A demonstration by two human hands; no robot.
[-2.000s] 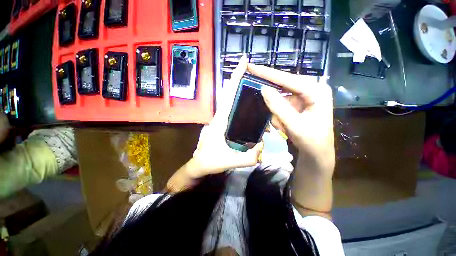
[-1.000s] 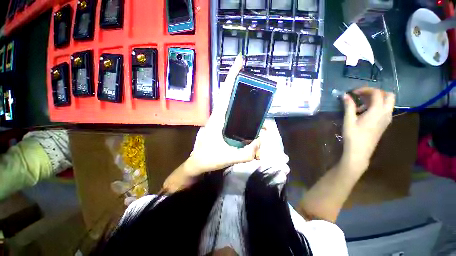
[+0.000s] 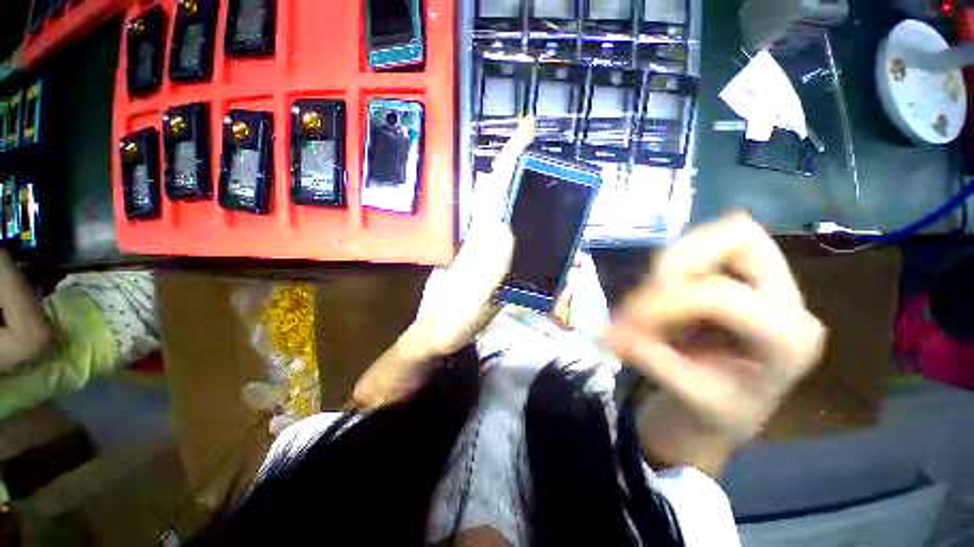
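Observation:
A phone unit point(image 3: 548, 230) with a dark screen and a teal-blue frame is held in my left hand point(image 3: 466, 288), screen up and tilted, in front of the trays. The fingers of my left hand are around its left side and underneath. My right hand point(image 3: 726, 331) is raised to the right of the phone unit, apart from it and blurred, with the fingers curled. I cannot tell whether something small is between its fingertips.
A red tray point(image 3: 288, 244) holds black phone units and a silver-faced unit point(image 3: 392, 157). A blister tray point(image 3: 585, 107) stands beside it. At right are a white wipe point(image 3: 764, 96), a round dish point(image 3: 921, 83) and a blue cable point(image 3: 940, 219). Cardboard box point(image 3: 219, 363) below; another person's sleeve point(image 3: 101, 321) at left.
My right hand left the phone unit, reached to the bench edge at right, and has come back closer to the unit. My left hand still holds it, its thumb now further up the left side.

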